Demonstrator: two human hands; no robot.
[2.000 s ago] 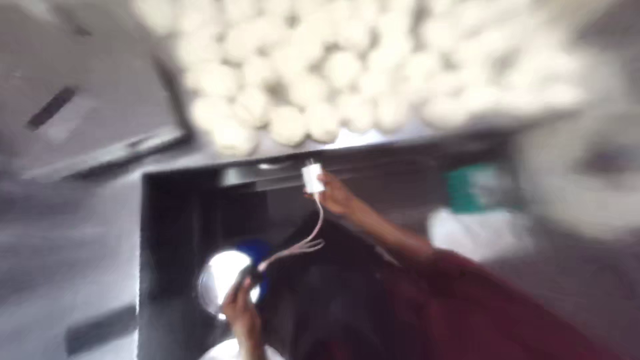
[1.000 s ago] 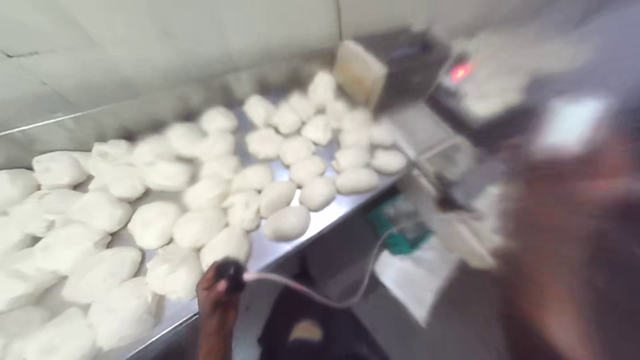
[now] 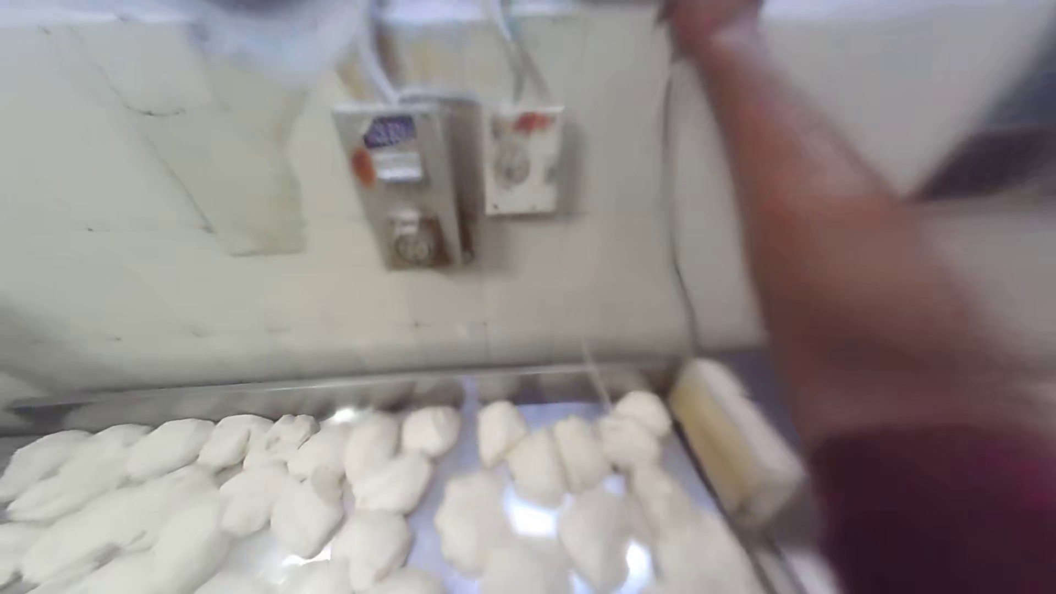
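My right arm, in a dark red sleeve, reaches up across the right side of the view. Only part of my right hand [image 3: 711, 18] shows at the top edge, blurred, and its fingers and anything in them are cut off. A thin dark cable [image 3: 672, 206] hangs down the wall just beside and below that hand. My left hand is out of view. Below lie many pale dough pieces [image 3: 396, 483] on a shiny metal table [image 3: 462, 404], some of them touching.
Two electrical boxes, a grey metal one [image 3: 371, 194] and a white one [image 3: 524, 181], are fixed to the tiled wall [image 3: 247, 305] with cables above them. A pale block-like object [image 3: 734, 445] stands at the table's right end.
The view has swung up to the wall. My right arm now reaches up to the top edge. My left hand, seen earlier holding a dark plug-like end of a white cable, has left the view.
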